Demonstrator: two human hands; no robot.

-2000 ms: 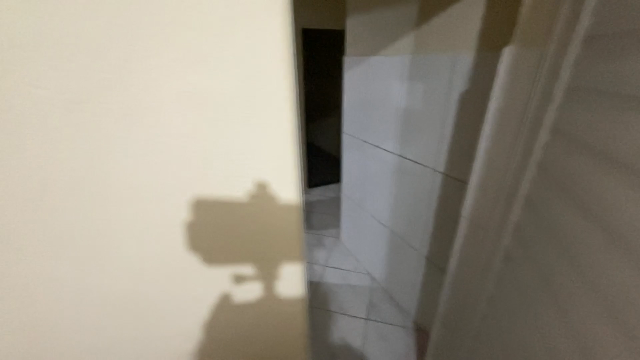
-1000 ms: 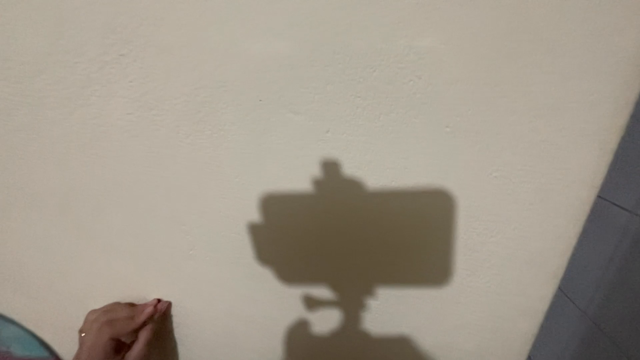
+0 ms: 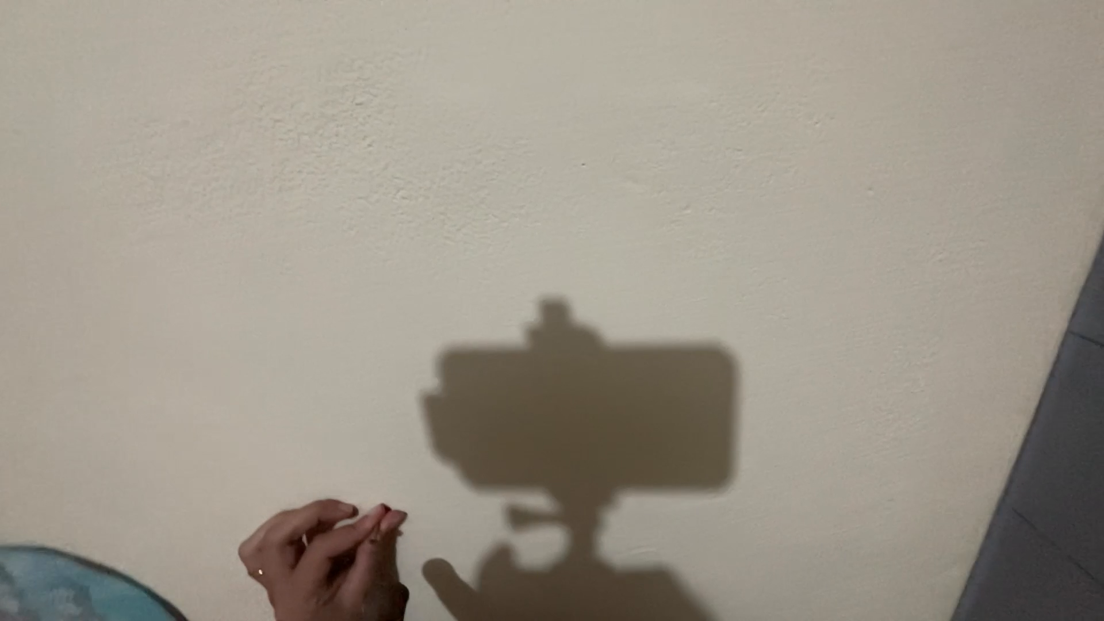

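My left hand (image 3: 332, 556) shows at the lower left in front of a cream plastered wall (image 3: 552, 216). Its thumb and index fingertips are pinched together, with a tiny dark or reddish bit at the tips that is too small to name. A ring is on one finger. A round-edged thing painted blue (image 3: 78, 586) lies to the left of the hand, mostly cut off by the frame. My right hand is out of view.
Shadows of a phone on a mount (image 3: 586, 418) and of a head fall on the wall. Dark grey tiles (image 3: 1048, 483) run along the wall's slanting right edge.
The view has swung from a doorway and tiled passage to the wall. My left hand, absent two seconds ago, has come in and sits higher and further right than one second ago.
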